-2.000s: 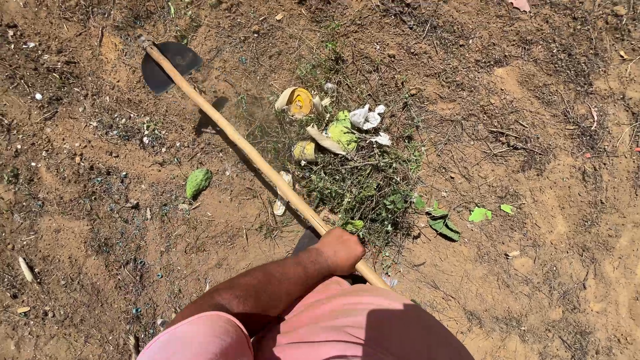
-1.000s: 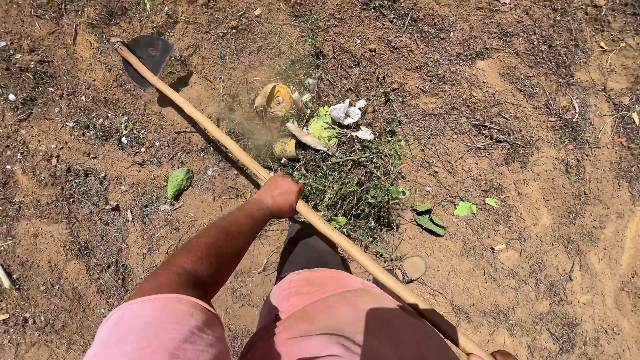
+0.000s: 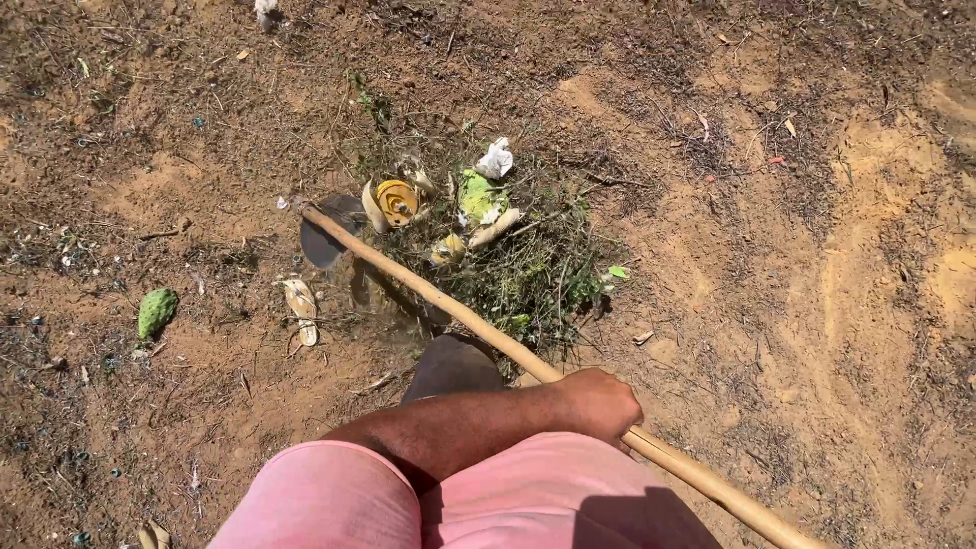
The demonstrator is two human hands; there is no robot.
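My left hand [image 3: 598, 404] is closed around the wooden handle of a hoe [image 3: 450, 305], in front of my pink shirt. The handle runs from the upper left to the bottom edge, where its end goes out of view. At its far end the dark metal blade [image 3: 326, 238] rests at the left side of a heap of cut weeds [image 3: 534, 282]. On the heap lie a yellow round object [image 3: 396, 202], a green cactus pad [image 3: 480, 197], a crumpled white scrap [image 3: 496, 158] and a pale curved piece [image 3: 496, 229]. My right hand is out of view.
A worn sandal sole [image 3: 302, 311] lies left of the heap, with another green cactus pad [image 3: 156, 312] farther left. Dry brown soil [image 3: 755, 305] with twigs and small litter spreads around. My trouser leg [image 3: 451, 366] shows just below the heap.
The hoe blade has moved from the far upper left to the heap's left side. The arm has swung right across my body. A hand visible at the bottom right one second ago is out of view.
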